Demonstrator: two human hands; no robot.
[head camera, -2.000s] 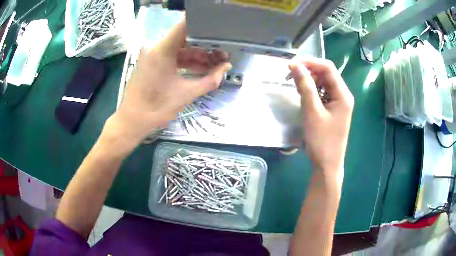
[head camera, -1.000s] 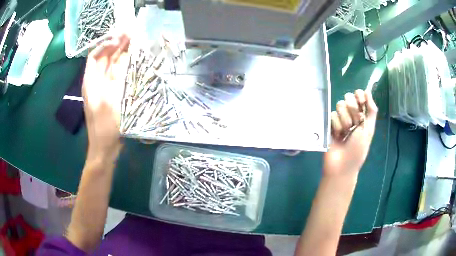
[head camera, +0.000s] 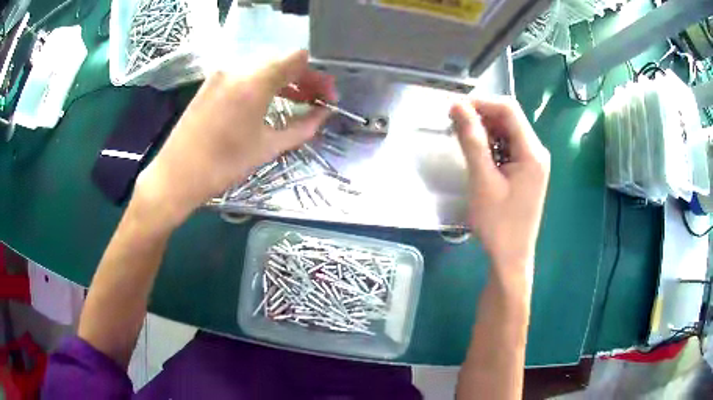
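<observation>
My left hand is over the left part of the metal tray, thumb and fingers around a slim metal pin. The pin's far end is at the small dark fixture under the press head. My right hand is at the tray's right side, fingers curled around several metal pins; only their ends show in the palm. Loose pins lie heaped in the tray, partly hidden under my left hand. A clear plastic box of pins stands in front of the tray.
Another clear box of pins stands at the rear left, and one at the rear right. A dark flat pouch with a white stripe lies left. Stacked clear plastic boxes stand at the far right beside cables.
Compared with one second ago, my left hand has moved right from the tray's left edge to the fixture, now with a pin. My right hand has moved left and up, from beside the tray to over it.
</observation>
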